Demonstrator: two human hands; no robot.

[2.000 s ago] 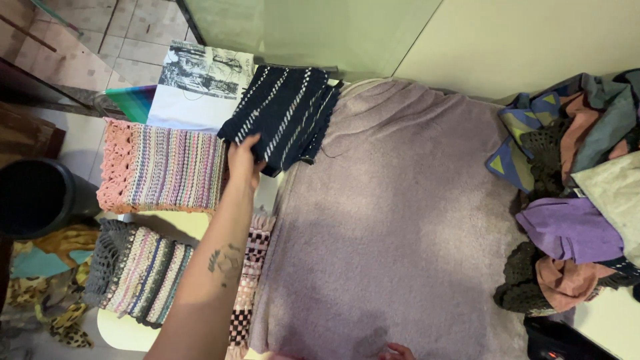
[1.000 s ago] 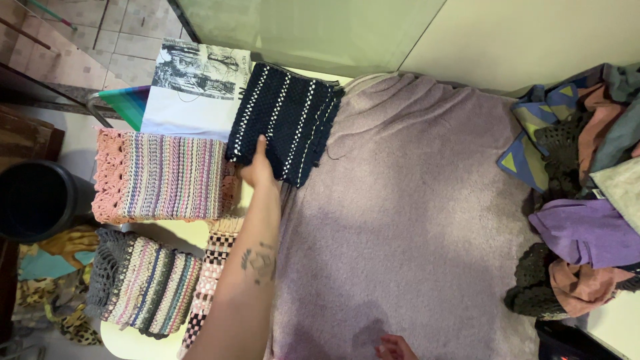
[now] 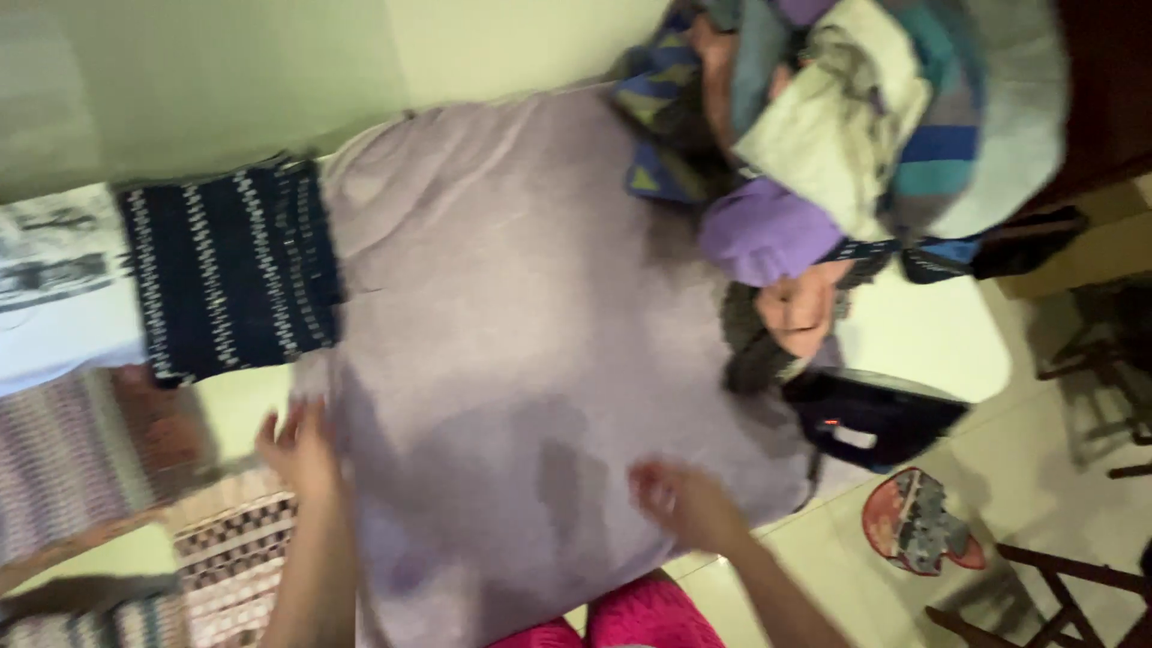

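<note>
My left hand (image 3: 301, 445) is empty, its fingers apart and blurred, over the left edge of a mauve towel-like cloth (image 3: 504, 297). Above it lies a folded navy woven cloth with white dashed stripes (image 3: 229, 270), touching the cloth's left edge. My right hand (image 3: 684, 504) hovers empty with curled, parted fingers above the lower right of the mauve cloth. A dark clothes iron (image 3: 873, 418) rests beyond it, at the right. Left of the navy cloth is a white printed fabric (image 3: 67, 279).
Rumpled textiles, among them a purple cloth (image 3: 769, 229) and a cream cloth (image 3: 832, 117), are heaped at the upper right. Folded striped textiles (image 3: 67, 459) and a checked woven piece (image 3: 234, 558) lie at left. Wooden chair legs (image 3: 1062, 585) stand lower right.
My left hand has let go of the navy cloth and moved down from it. More of my right hand and forearm now shows. The view has swung to the right.
</note>
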